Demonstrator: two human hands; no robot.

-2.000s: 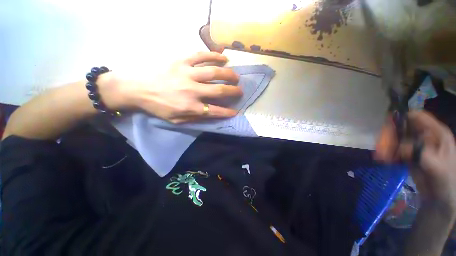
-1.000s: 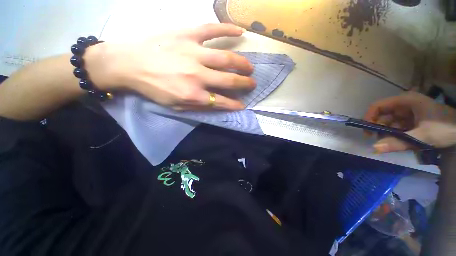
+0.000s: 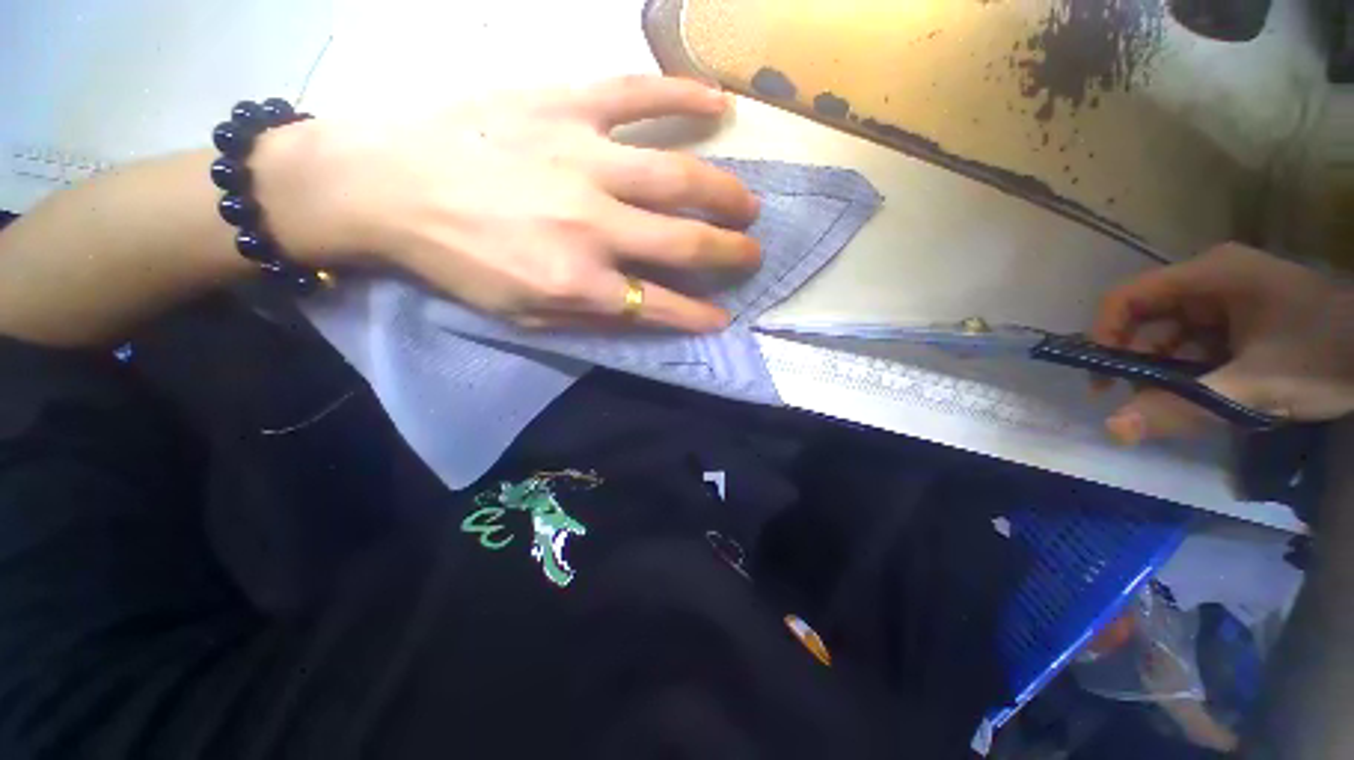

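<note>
A pale grey-blue fabric piece (image 3: 809,215) with a dark stitched line near its pointed edge lies on the white table. One pointed part hangs over the table's front edge. My left hand (image 3: 520,223) presses flat on the fabric, fingers spread. My right hand (image 3: 1233,334) holds the black handles of the tailor's shears (image 3: 950,336). The blades lie low over the table, and their tips touch or nearly touch the fabric beside my left ring finger. Whether the tips are under the fabric cannot be told.
The worn yellow-brown machine bed (image 3: 950,89) with dark specks is at the upper right. Printed ruler marks (image 3: 921,382) run along the table's front edge (image 3: 1039,460). A blue plastic basket (image 3: 1084,594) and clear bags (image 3: 1151,646) are below at the right.
My right hand has brought the shears down from the upper right to the fabric. My left hand stays on the fabric, its fingers more spread. The whole view has shifted a little.
</note>
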